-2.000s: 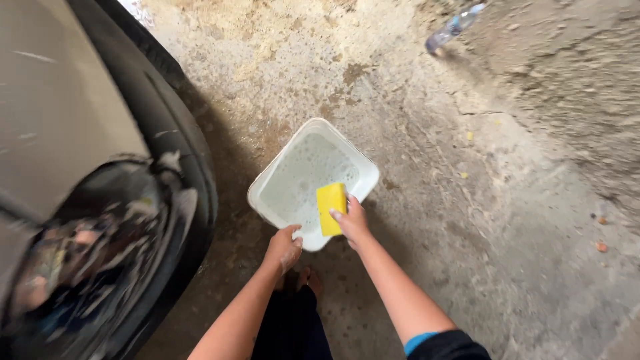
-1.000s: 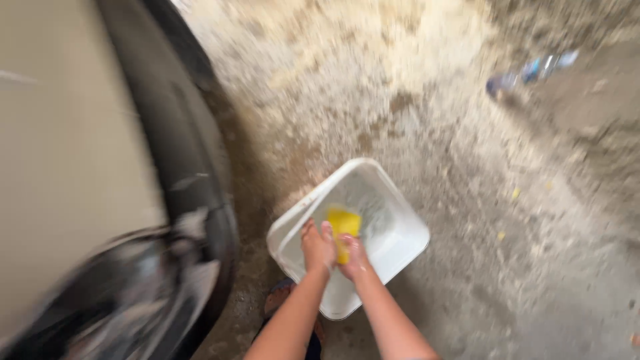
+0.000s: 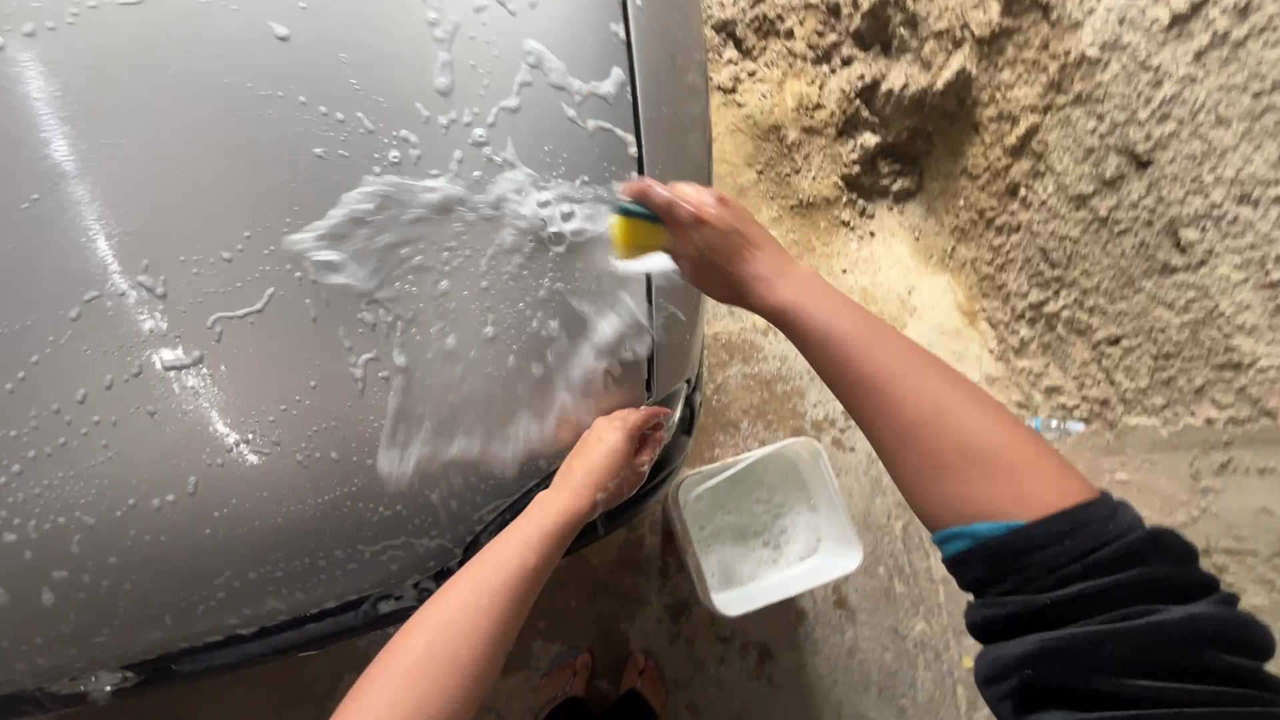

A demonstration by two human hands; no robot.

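Observation:
My right hand (image 3: pixel 715 240) grips a yellow sponge with a dark green scouring side (image 3: pixel 638 230), held at the seam near the right edge of a silver car's hood (image 3: pixel 280 400). White suds (image 3: pixel 480 260) spread over the wet metal left of the sponge. Below, my left hand (image 3: pixel 612 458) is at the hood's front corner by the headlight, fingers bent together; I cannot tell whether they press on the metal. A white plastic tub (image 3: pixel 845 520) of foamy water stands on the ground right of the car's corner.
A rough earthen or stone wall (image 3: pixel 1120 200) rises on the right. A clear plastic bottle (image 3: pixel 1056 427) lies near its base. My feet (image 3: pixel 643 680) are on the wet concrete ground below the car's dark front edge.
Both hands have left the tub, where they were with the sponge one second ago, and are over the car's hood. The view has shifted strongly toward the car.

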